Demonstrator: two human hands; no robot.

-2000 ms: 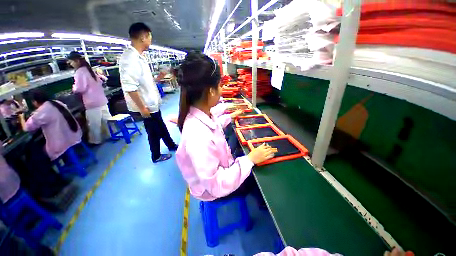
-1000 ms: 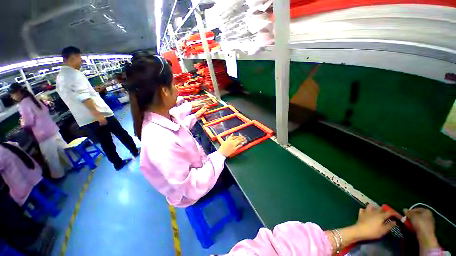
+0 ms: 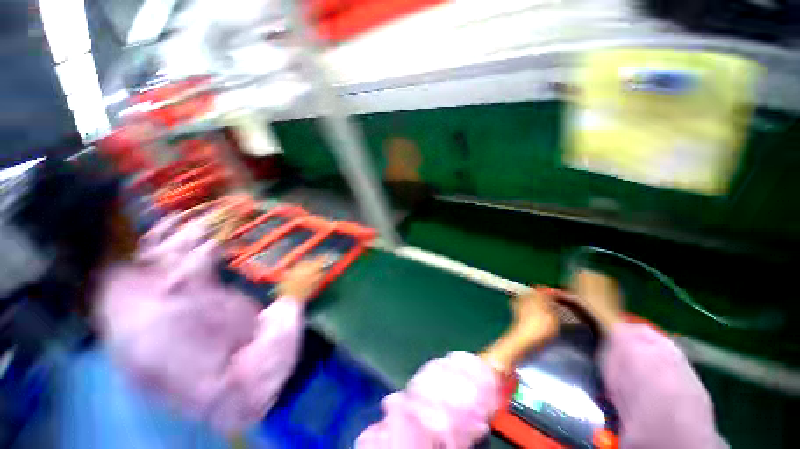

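Observation:
The picture is blurred. A black glossy tablet (image 3: pixel 561 381) lies in a red-orange foam tray (image 3: pixel 525 431) at the lower right on the green bench, with a bright reflection or lit area on its screen. My left hand (image 3: pixel 533 317) is at the tablet's top edge, on the left side. My right hand (image 3: pixel 598 296) is beside it at the same edge, its fingers blurred. A thin white cord (image 3: pixel 671 282) runs from near my right hand off to the right. Whether a plug is between my fingers is hidden by blur.
A person in pink (image 3: pixel 184 324) sits at the left, a hand on one of several red-framed tablets (image 3: pixel 303 248) in a row. A pale post (image 3: pixel 355 167) stands behind the bench. A yellow sheet (image 3: pixel 662 123) hangs from the shelf edge. A blue stool (image 3: pixel 325 403) is below.
The view has swung right, so the seated person and post shift left. My hands and the tablet show more fully, and the yellow sheet has come into view. My hands remain at the tablet's top edge.

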